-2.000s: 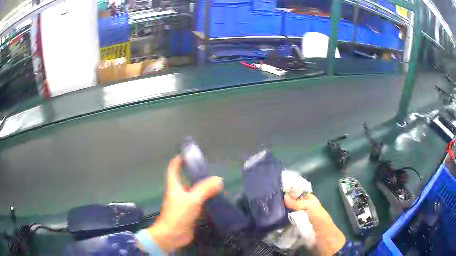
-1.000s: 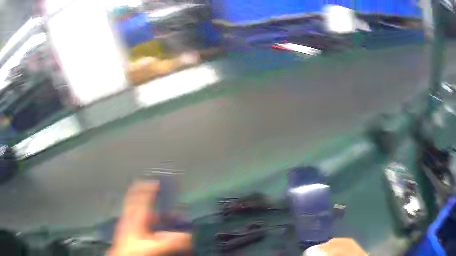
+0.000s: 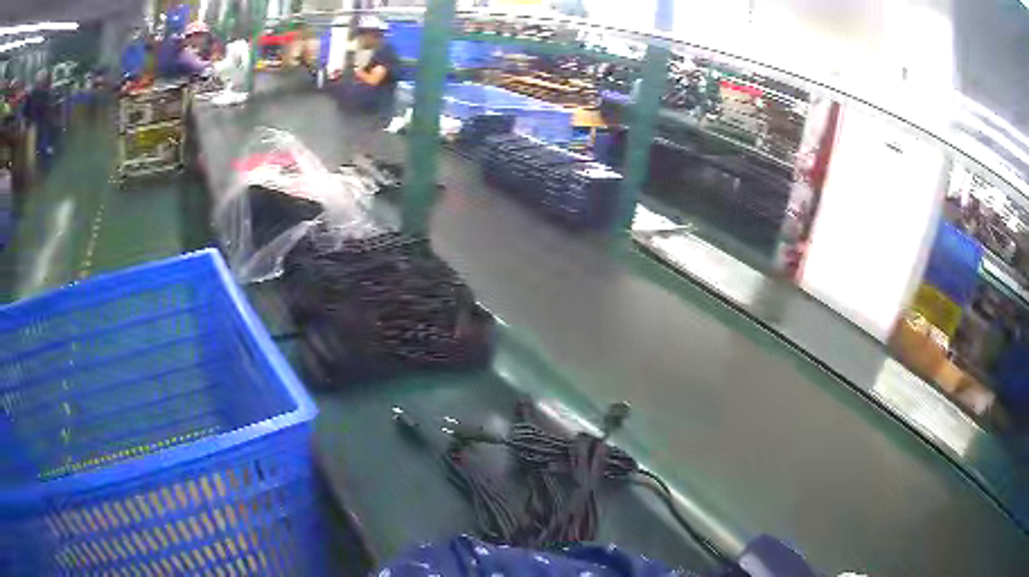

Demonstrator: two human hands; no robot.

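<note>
Several black power cords in folded bundles (image 3: 553, 479) lie on the green bench edge in front of me. One cord runs right to a dark navy unit (image 3: 779, 557), cut off by the bottom edge. A blue sleeve with white spots (image 3: 508, 559) crosses the bottom of the picture, over the near end of the cords. Neither of my hands can be made out; they are below or outside the picture. A large black cord pile (image 3: 389, 310) lies farther up the bench.
A blue slotted crate (image 3: 169, 456) stands at the left. A clear crumpled plastic bag (image 3: 271, 209) with red inside lies beside the cord pile. The conveyor belt (image 3: 700, 372) runs at the right, with stacked dark units (image 3: 547, 175) beyond a green post (image 3: 427, 124). Two people are far back.
The view has swung left, bringing in the crate, cord pile and bag. My hands, the unit at the right and the open housing have left the picture.
</note>
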